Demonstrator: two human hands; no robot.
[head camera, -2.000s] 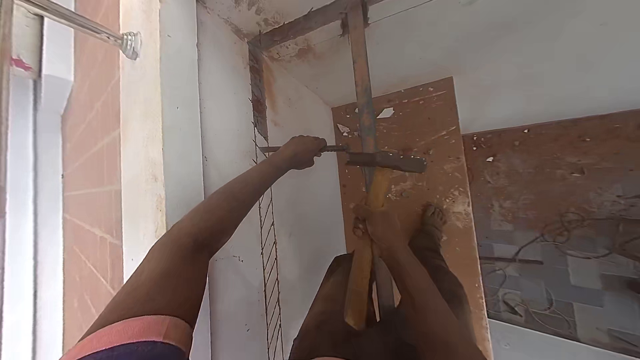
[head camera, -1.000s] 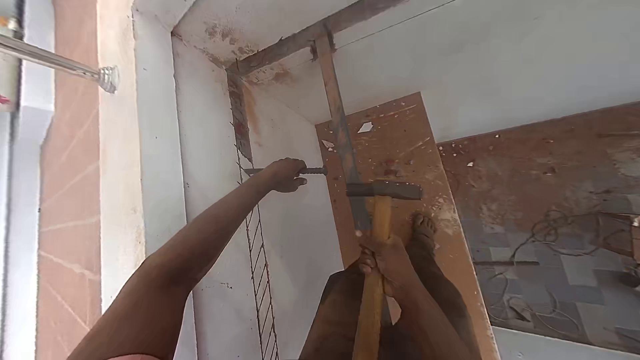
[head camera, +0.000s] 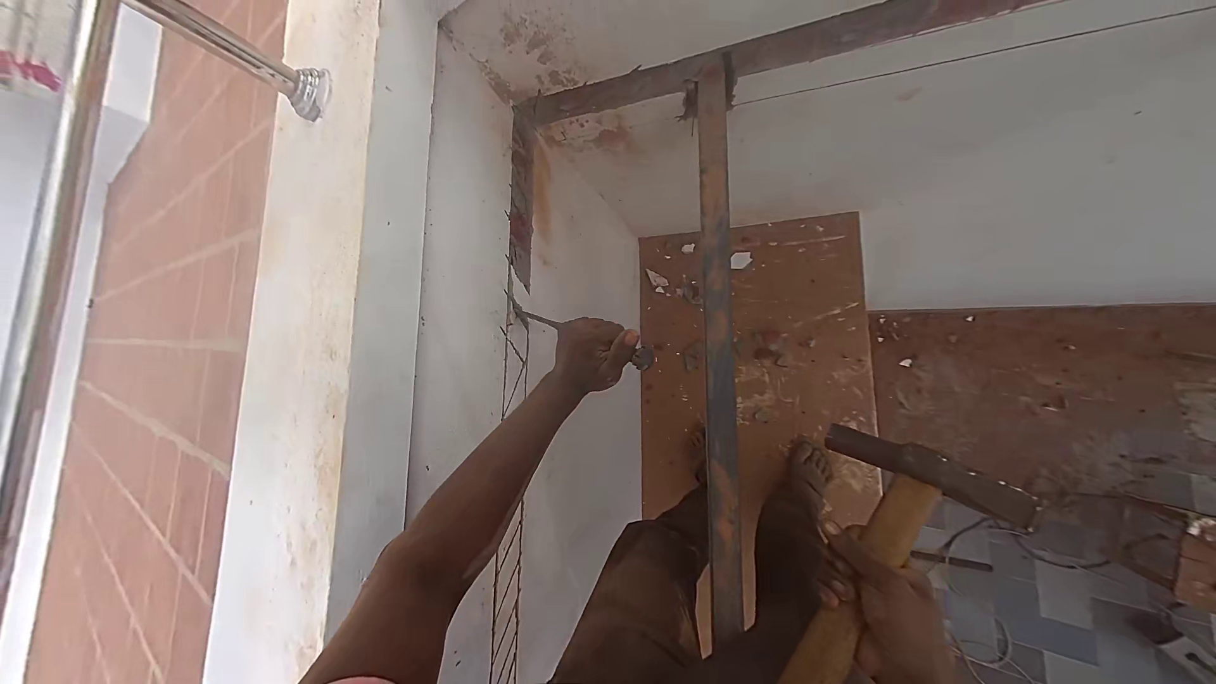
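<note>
My left hand (head camera: 595, 354) is closed around a metal chisel (head camera: 538, 318). The chisel's tip meets the wall edge at the lower end of a chipped groove (head camera: 522, 209), and its struck end pokes out past my thumb. Below the tip, hatched lines (head camera: 507, 589) run down the white wall. At the lower right my right hand (head camera: 883, 603) grips the wooden handle of a hammer (head camera: 936, 475), whose dark steel head is well apart from the chisel.
A rusty metal bar (head camera: 718, 380) crosses between my arms and joins a crossbar (head camera: 627, 90). My bare feet are on a brown board (head camera: 788, 313) strewn with chips. Cables (head camera: 1073, 560) lie on tiles at right. A shiny rail (head camera: 228, 47) is at upper left.
The hammer has swung away from the chisel to the right, and its head has tilted. The chisel stays in my left hand at the wall. The view has shifted.
</note>
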